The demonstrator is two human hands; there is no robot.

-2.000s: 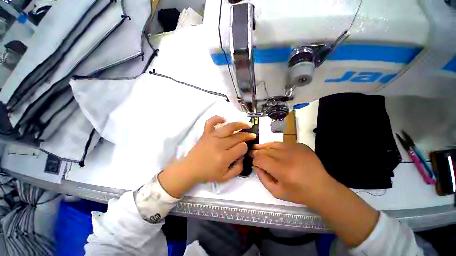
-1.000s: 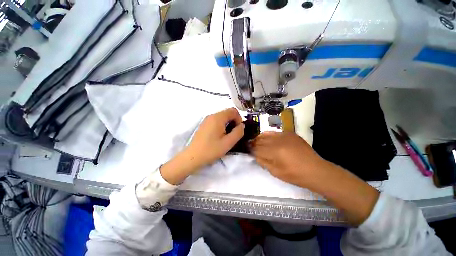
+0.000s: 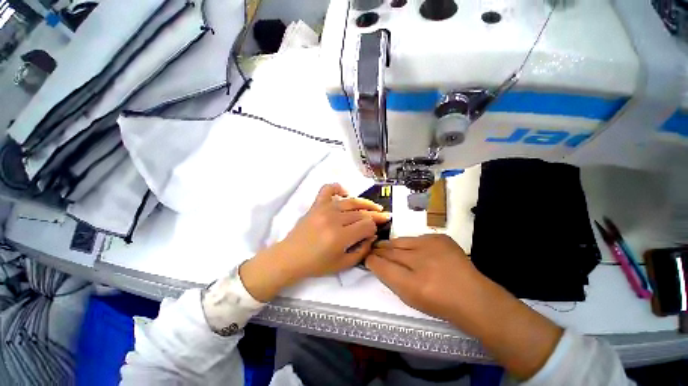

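Observation:
A white garment panel (image 3: 226, 162) with a dark edge lies left of the needle and runs under my hands. A small black fabric piece (image 3: 383, 228) lies on it, just in front of the presser foot (image 3: 385, 182), mostly covered by my fingers. My left hand (image 3: 332, 234) lies on the black piece and panel with its fingertips near the foot. My right hand (image 3: 422, 271) pinches the near end of the black piece at the fingertips. The needle tip is too small to make out.
The white sewing machine head (image 3: 490, 68) stands behind my hands. A stack of black pieces (image 3: 532, 226) lies right, with pink and blue sticks (image 3: 626, 256) and a dark phone-like object (image 3: 670, 280) beyond. Layered panels (image 3: 98, 98) lie upper left. A tan block (image 3: 437, 203) sits right of the foot.
My left fingers have come down flatter over the black piece, which was bunched between the hands a second ago. My right hand has moved slightly toward the table's front edge. The view has shifted a little.

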